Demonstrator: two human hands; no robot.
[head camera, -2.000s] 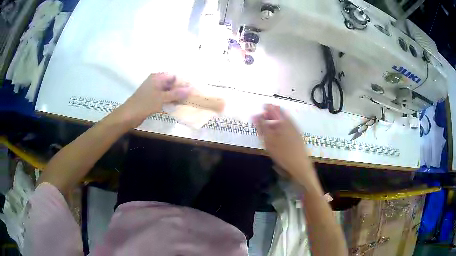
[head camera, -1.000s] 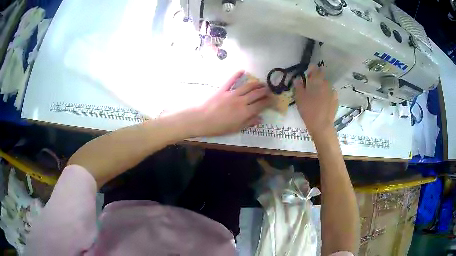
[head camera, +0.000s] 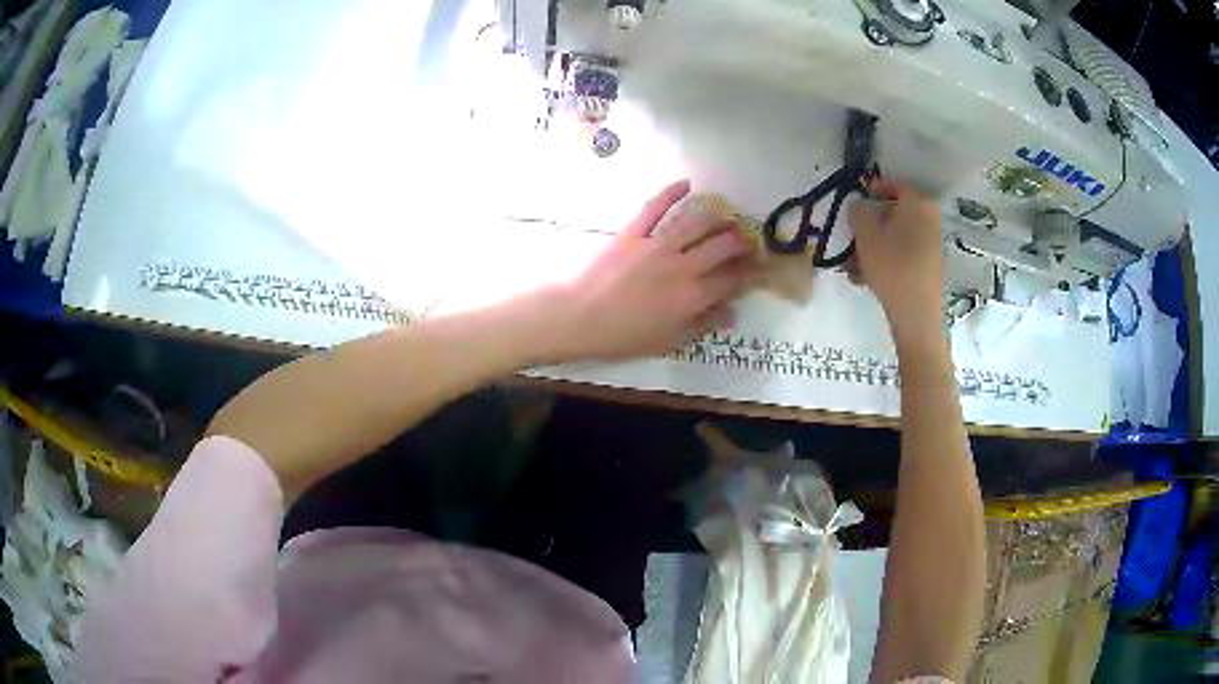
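Note:
My left hand (head camera: 675, 283) lies over a small tan piece (head camera: 789, 275) on the white machine table, its fingers covering most of it. The piece's right part shows beyond my fingertips, beside the shears' loops. My right hand (head camera: 898, 247) has its fingers curled at the right handle loop of the black shears (head camera: 852, 179). The shears lie at a slant, with the blades toward the machine and the handles slightly apart. My right fingertips are partly hidden at the loop.
The white sewing machine (head camera: 989, 127) stands at the back right, its needle area washed out by the lamp. Ruler markings (head camera: 267, 293) run along the table's front edge. A tied cream fabric bundle (head camera: 789, 575) hangs below the table. White pieces (head camera: 60, 134) lie at far left.
Both hands have moved right from the front of the table. My left hand has carried the tan piece beside the shears. My right hand has reached the shears, which have turned and shifted.

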